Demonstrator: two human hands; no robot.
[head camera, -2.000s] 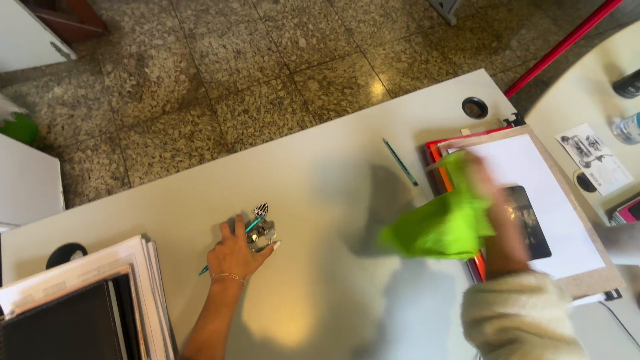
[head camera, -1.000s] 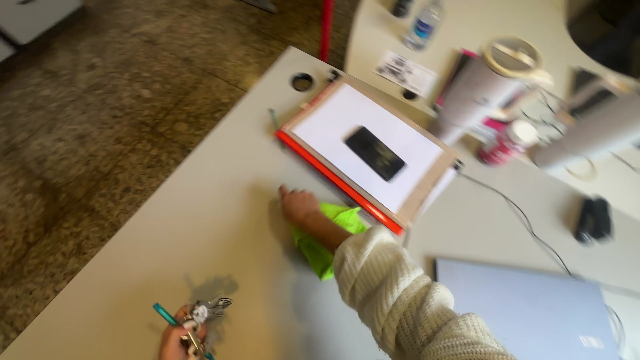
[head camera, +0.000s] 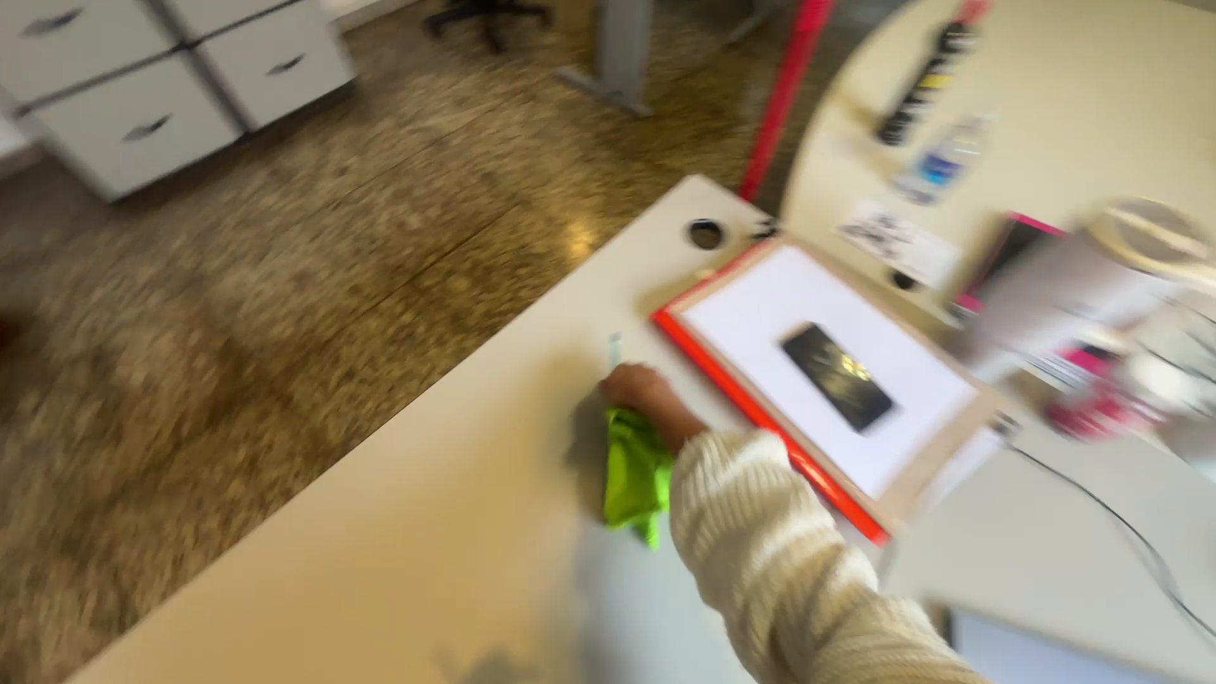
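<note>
My right hand (head camera: 651, 394), in a cream knitted sleeve, is closed on a bright green cloth (head camera: 635, 475) that hangs below the fingers over the white table (head camera: 456, 494). Just beyond the fingertips shows the blurred end of a thin pencil or pen (head camera: 616, 348); whether the fingers touch it cannot be told. To the right of the hand lies a red-edged folder (head camera: 769, 432) under a board with white paper (head camera: 760, 294), and a dark smartphone (head camera: 838, 377) rests on the paper. My left hand is out of view; only a shadow shows at the bottom edge.
A round cable hole (head camera: 706, 234) is near the table's corner. On the round table (head camera: 1064, 104) stand or lie a water bottle (head camera: 945, 160), a black tube-like object (head camera: 929, 84) and a printed card (head camera: 898, 242). A large pale cylinder (head camera: 1064, 285) and a cable (head camera: 1121, 522) are at the right.
The view has swung, and my left hand with the keys and teal pen has left it. My right hand, with the green cloth, is now at the thin pencil or pen.
</note>
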